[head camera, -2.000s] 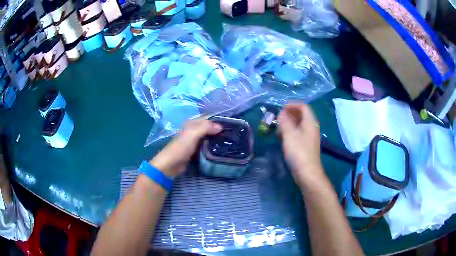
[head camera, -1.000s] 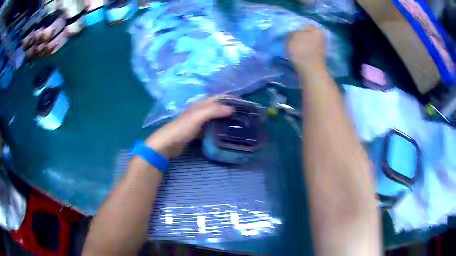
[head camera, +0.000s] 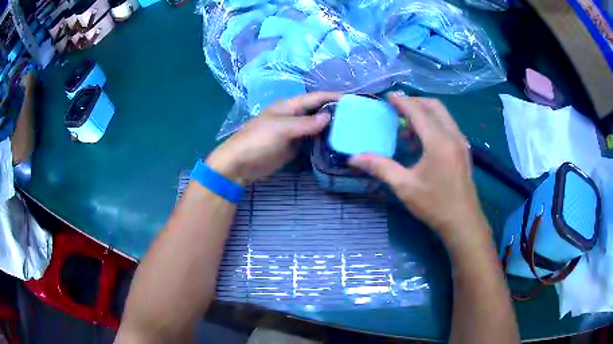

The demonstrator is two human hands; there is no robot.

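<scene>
A flat light-blue end panel (head camera: 363, 125) is held over the open black end of a box body (head camera: 339, 176). My right hand (head camera: 430, 158) grips the panel by its right and lower edges with thumb and fingers. My left hand (head camera: 275, 134) holds the box body at its upper left side, thumb near the rim. The panel hides most of the body's open end; I cannot tell if it touches the rim. The strip sheet (head camera: 302, 235) lies flat below the body, with rows of narrow grey strips.
Plastic bags of blue panels (head camera: 289, 50) lie behind my hands. Stacked blue bodies with brown straps (head camera: 554, 222) stand at right beside white sheets (head camera: 538, 134). A pink block (head camera: 539, 84) and a cardboard box (head camera: 578, 47) are at rear right. Two bodies (head camera: 91, 114) and another person's arm (head camera: 25, 124) are at left.
My right hand has come back from the bag of panels and now holds a light-blue panel over the body. The view has shifted. Another person's arm has appeared at left.
</scene>
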